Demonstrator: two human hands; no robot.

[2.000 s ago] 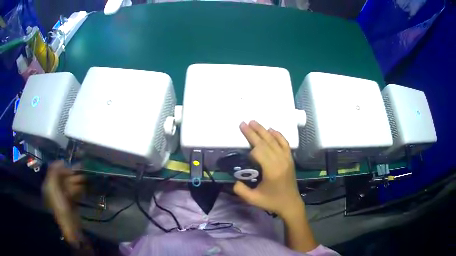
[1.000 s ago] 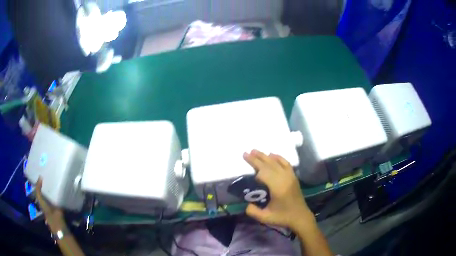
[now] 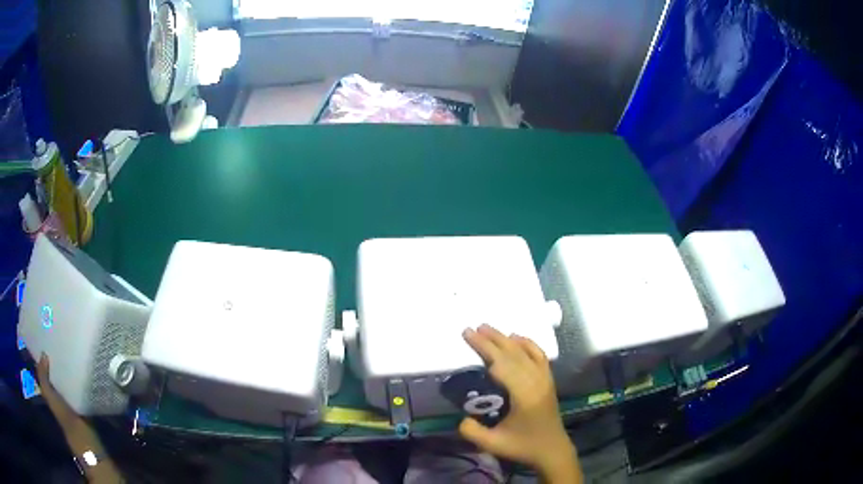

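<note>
Several white mini projectors stand in a row on the green workbench (image 3: 378,180). My right hand (image 3: 519,402) holds the black remote control (image 3: 475,395) with its white ring, fingertips on the near top edge of the middle projector (image 3: 445,302). My left hand (image 3: 59,408), cut short by the dark lower left, touches the near side of the far-left projector (image 3: 71,326). That projector is tilted and turned, and its blue power button (image 3: 46,317) glows. Its underside is partly hidden. A dark stick with a yellow dot (image 3: 399,408) hangs at the middle projector.
A white desk fan (image 3: 175,66) stands at the back left. A power strip (image 3: 109,165) and a yellow bottle-like item (image 3: 64,198) lie at the left edge. Crumpled clear plastic (image 3: 388,102) is beyond the bench. A blue curtain (image 3: 729,123) hangs right. Black leads hang at the near edge.
The view has tilted up, showing the fan and the area beyond the bench. My left hand came to the far-left projector, which is now tilted. My right hand still holds the remote at the middle projector.
</note>
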